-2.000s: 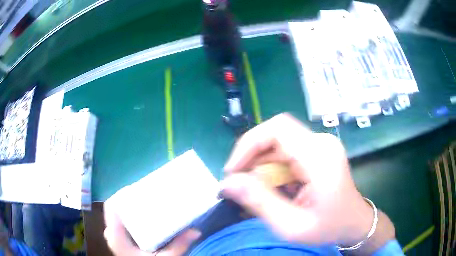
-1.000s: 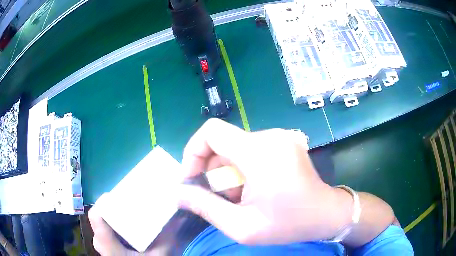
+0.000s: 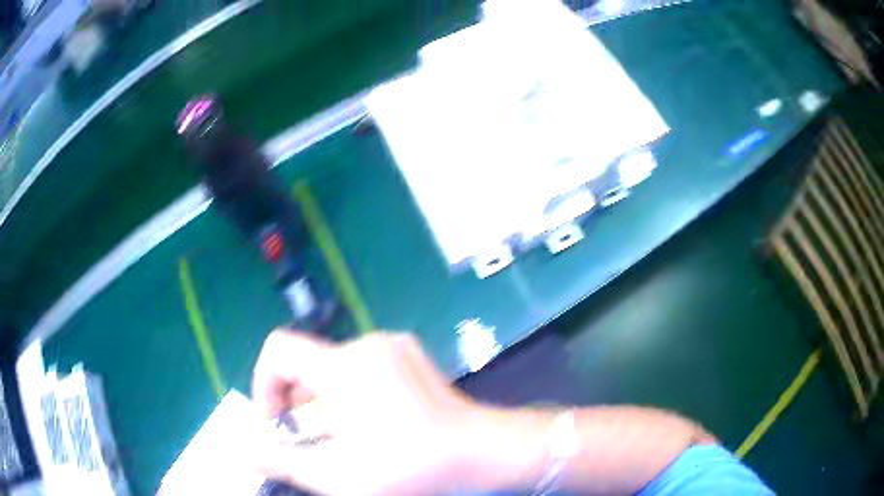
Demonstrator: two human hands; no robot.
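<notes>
A white carton (image 3: 215, 448) shows its blank face at the bottom left, partly cut off by the lower edge and blurred. My right hand (image 3: 363, 421) is closed at the carton's right side, fingers pinched. A small thing shows between the fingers, too blurred to name, so I cannot tell tool from label. My left hand is not visible; it is hidden or below the picture. A small crumpled white piece (image 3: 477, 344) lies at the bench edge, right of my hand.
Overlapping white cartons (image 3: 523, 136) with tabs lie at centre right. A black heat gun (image 3: 247, 189) lies left of them. White cartons (image 3: 79, 436) stand at far left. The green bench (image 3: 426, 320) ends in a curved edge; a slatted wooden rack (image 3: 838, 252) is at right.
The view has turned right, so the bench things appear lower and further left. The held carton and my right hand sit lower in the picture. The yellow-tan piece in my right hand no longer shows clearly.
</notes>
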